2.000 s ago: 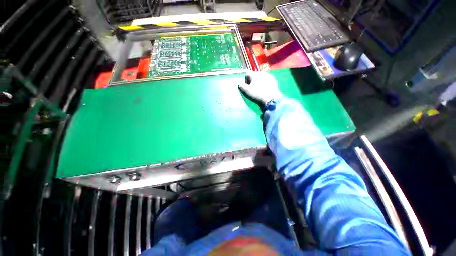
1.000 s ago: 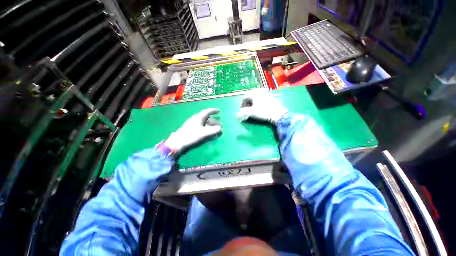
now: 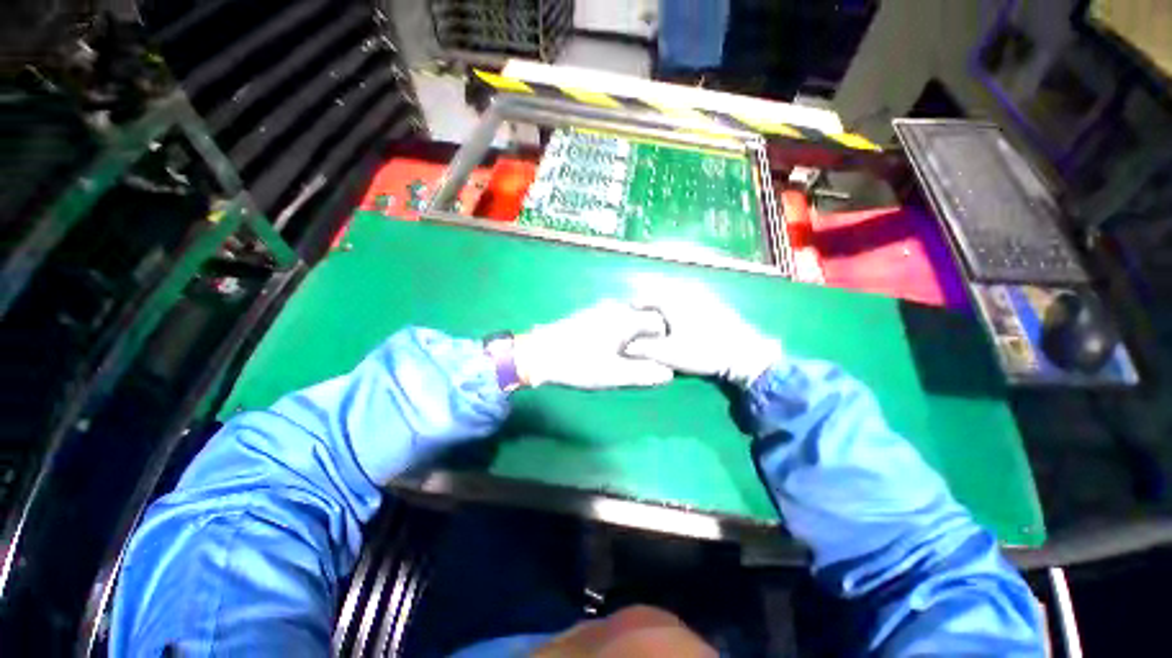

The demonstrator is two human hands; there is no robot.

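My left hand [image 3: 594, 347] and my right hand [image 3: 704, 332], both in white gloves, meet over the middle of the green bench top [image 3: 514, 444]. Their fingers are together and overlap, and no object shows in them. The fingertips of my right hand are partly hidden. Beyond the bench top, a green circuit board [image 3: 692, 197] with white patterned blocks on its left half lies inside a silver metal frame [image 3: 769, 206]. Neither hand touches the board or frame.
Red matting [image 3: 401, 186] lies around the frame. A yellow-black striped edge [image 3: 668, 106] runs behind it. A keyboard [image 3: 996, 199] and a black mouse [image 3: 1074, 329] are on a side shelf at right. A dark rack [image 3: 283, 103] and green metal bars [image 3: 212, 161] stand at left.
My left hand came into view and has moved right to meet my right hand. The hands were apart a second ago and now touch. The camera view has shifted and tilted.
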